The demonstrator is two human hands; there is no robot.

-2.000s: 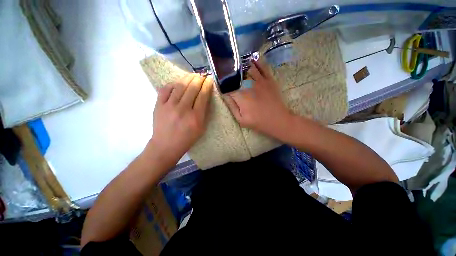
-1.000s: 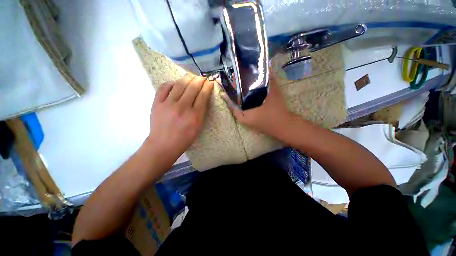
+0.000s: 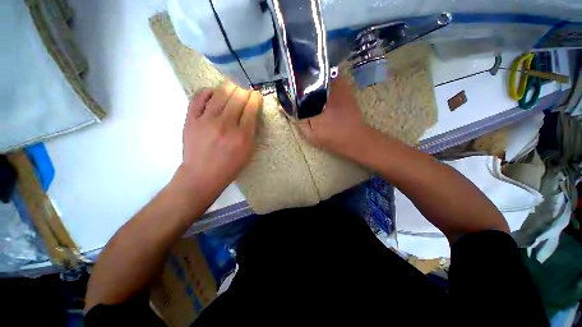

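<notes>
A tan nubbly fabric panel (image 3: 277, 175) lies under the white sewing machine head (image 3: 236, 38), with a thin dark seam running from the needle area towards me. My left hand (image 3: 220, 131) lies flat on the panel left of the seam, fingertips by the presser area, fingers close together. My right hand (image 3: 338, 121) rests on the panel right of the seam; its fingers are partly hidden behind the chrome guard (image 3: 306, 64). The needle is hidden. I cannot tell whether either hand grips the cloth.
White and tan panels (image 3: 41, 83) are stacked at the left. A brown strip (image 3: 44, 204) lies at the left table end. A small brown patch (image 3: 457, 100) and yellow-and-green-handled scissors (image 3: 524, 80) lie at the right. A white and tan bundle (image 3: 466, 198) is below the table edge.
The panel has shifted away from me and its far left corner reaches further up beside the machine. My left hand has moved slightly up and left. The chrome guard's place in the view has shifted.
</notes>
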